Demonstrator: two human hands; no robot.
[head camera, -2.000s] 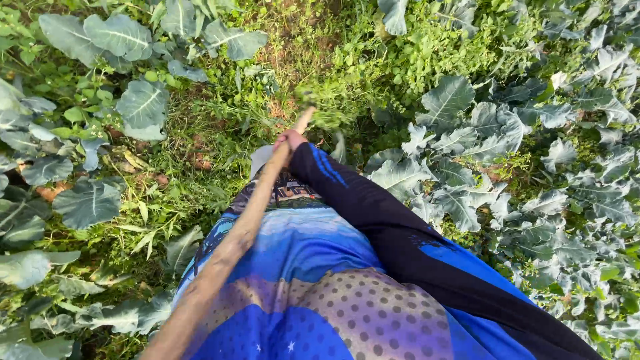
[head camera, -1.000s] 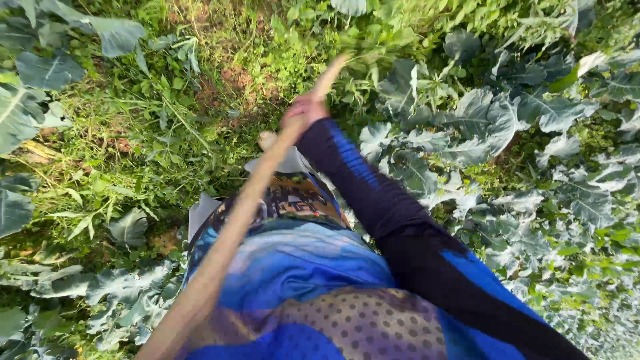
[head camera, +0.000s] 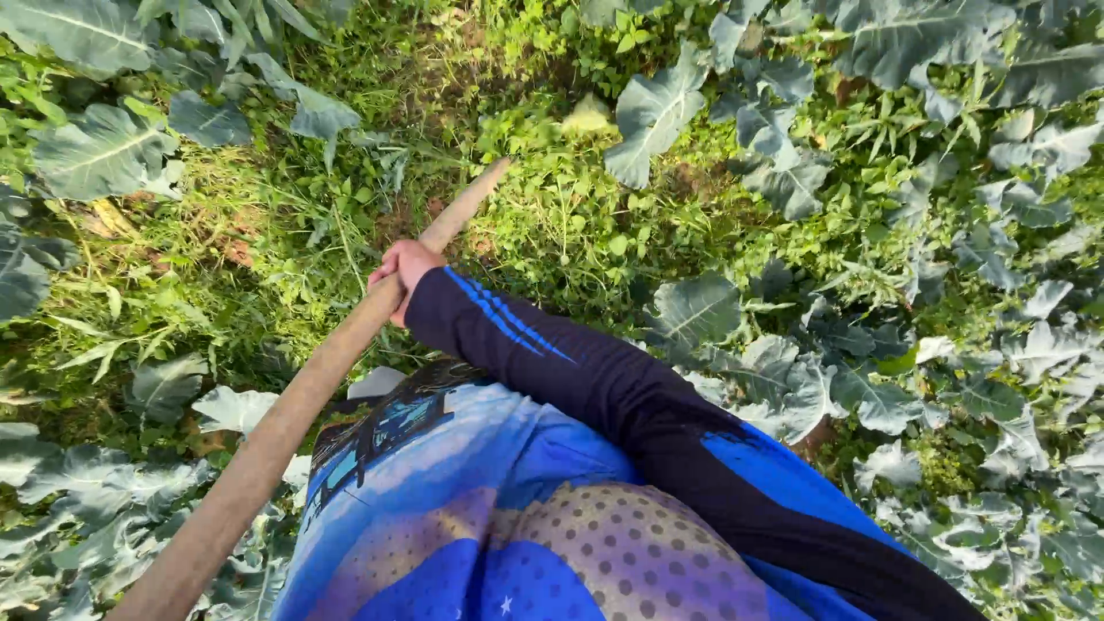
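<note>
My right hand (head camera: 407, 274), at the cuff of a black sleeve with blue streaks, is wrapped around a long wooden pole (head camera: 285, 423). The pole runs from the bottom left corner up past the hand and tapers to an end over low green weeds (head camera: 561, 207). Whether a tool head is fixed at that far end cannot be made out. My left hand is not in view. Beneath the pole and sleeve lies my blue and purple patterned shirt (head camera: 535, 448).
Broad grey-green brassica leaves (head camera: 655, 116) stand at the upper middle and fill the right side (head camera: 871, 397). More such leaves grow at the left (head camera: 103, 155) and bottom left. Between them are dense weeds and patches of brown soil (head camera: 237, 250).
The view has shifted over the plants. My right hand stays closed around the pole throughout. The pole's far end now points to the upper right over the weeds.
</note>
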